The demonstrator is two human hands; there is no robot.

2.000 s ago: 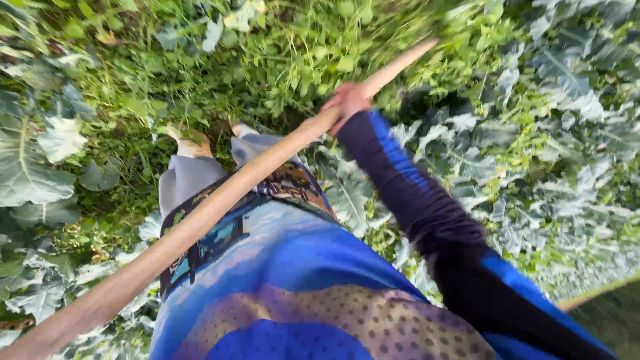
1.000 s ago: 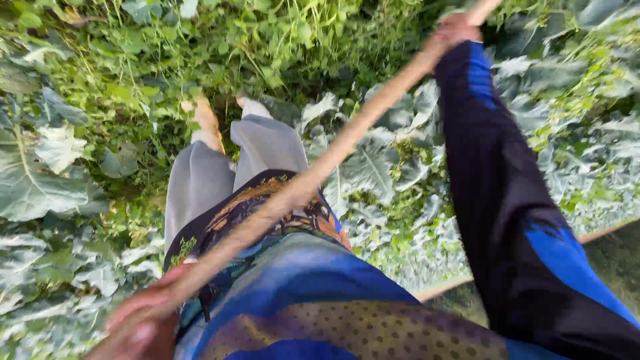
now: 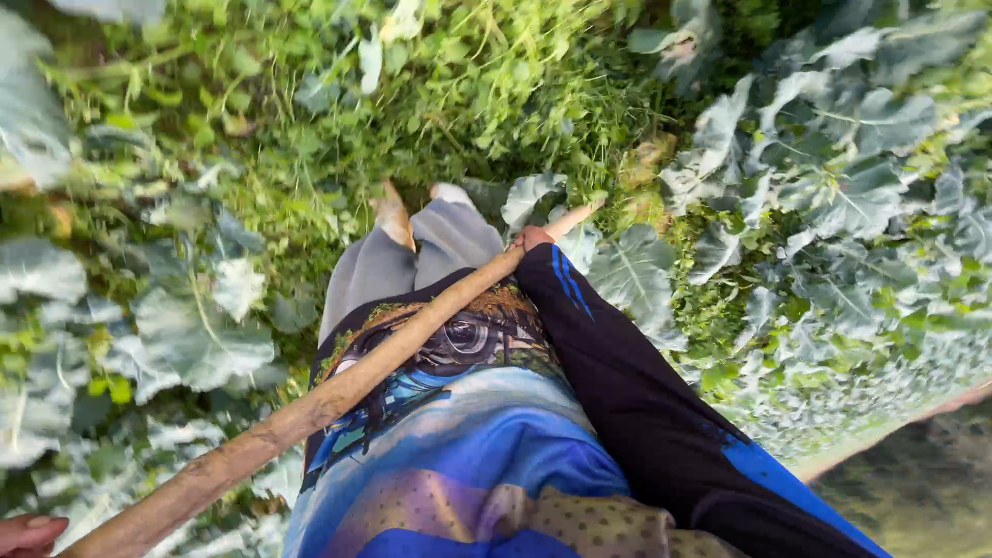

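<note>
A long wooden pole (image 3: 341, 391) runs diagonally across my body, from the lower left corner up to the plants right of my legs. Near its upper end, my right hand (image 3: 532, 239) is closed around the wood, close to my thigh. Only the fingertips of my left hand (image 3: 32, 532) show at the lower left edge, beside the pole's near end. Whether they touch it is unclear, and the rest of that hand is out of view.
Dense green weeds (image 3: 465, 101) grow around my feet. Broad-leaved brassica plants (image 3: 205, 333) stand at the left, and more brassica leaves (image 3: 845, 194) fill the right side. A pale edge (image 3: 876, 446) crosses the lower right, beside darker ground.
My right hand, still gripping the pole, has come back from the upper right to near my thigh. My left hand, on the pole one second ago, now shows only fingertips at the left edge.
</note>
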